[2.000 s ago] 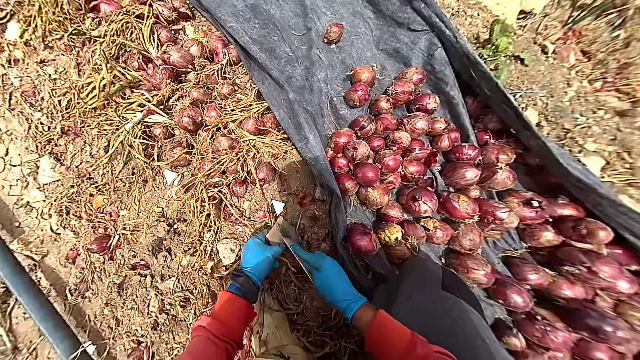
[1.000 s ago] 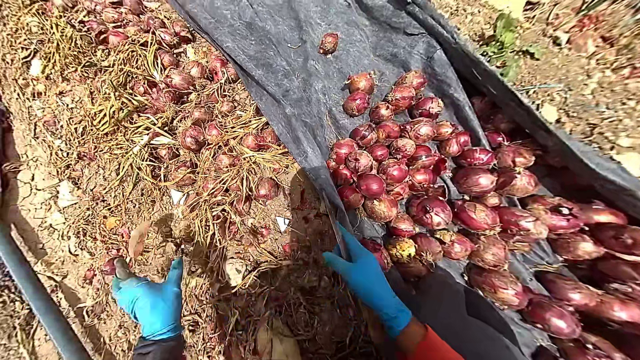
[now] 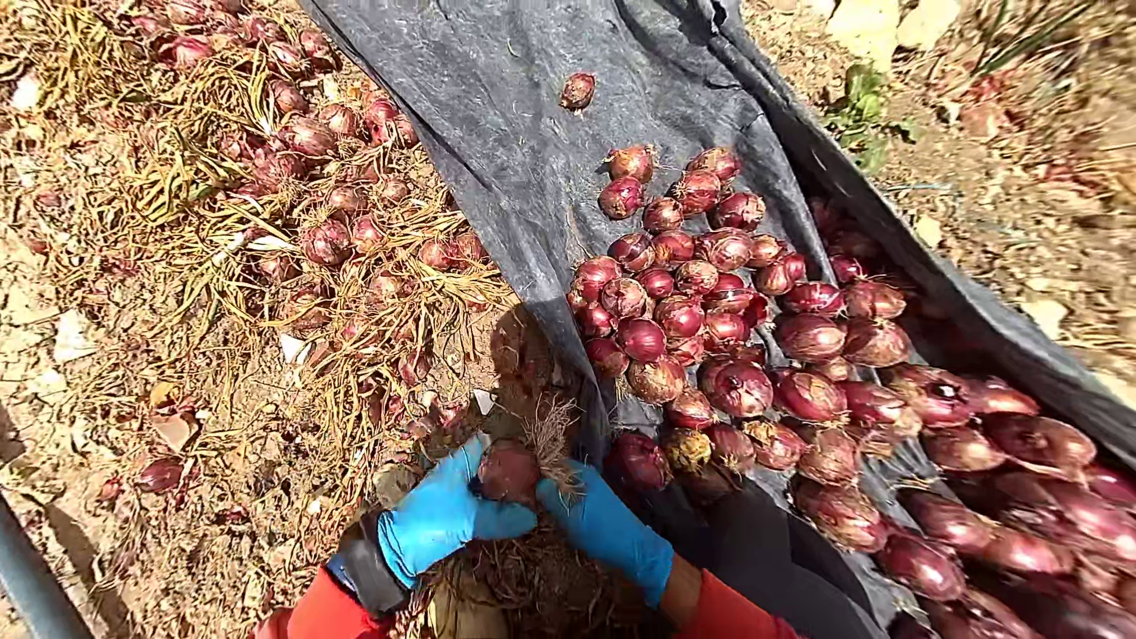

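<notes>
My left hand (image 3: 448, 510), in a blue glove, holds a red onion (image 3: 509, 473) between thumb and fingers at the lower middle of the view. Dry roots (image 3: 552, 439) stick out from the onion's right side. My right hand (image 3: 611, 532), also gloved in blue, is at those roots, its fingers partly hidden; whether it grips a blade or anything else cannot be made out. To the right, many red onions (image 3: 679, 315) lie on a dark fabric sheet (image 3: 506, 115). One lone onion (image 3: 578, 90) rests higher up on the sheet.
Red onions with dried tops (image 3: 326, 241) lie on dry soil at the left. A grey pipe (image 3: 35, 577) crosses the lower left corner. The sheet's raised edge (image 3: 976, 311) runs down the right side, with stones (image 3: 865, 31) and a green weed (image 3: 861, 111) beyond it.
My left hand, empty and apart at the lower left one second ago, has moved right and now holds an onion. My right hand has come down from the sheet's edge to meet it.
</notes>
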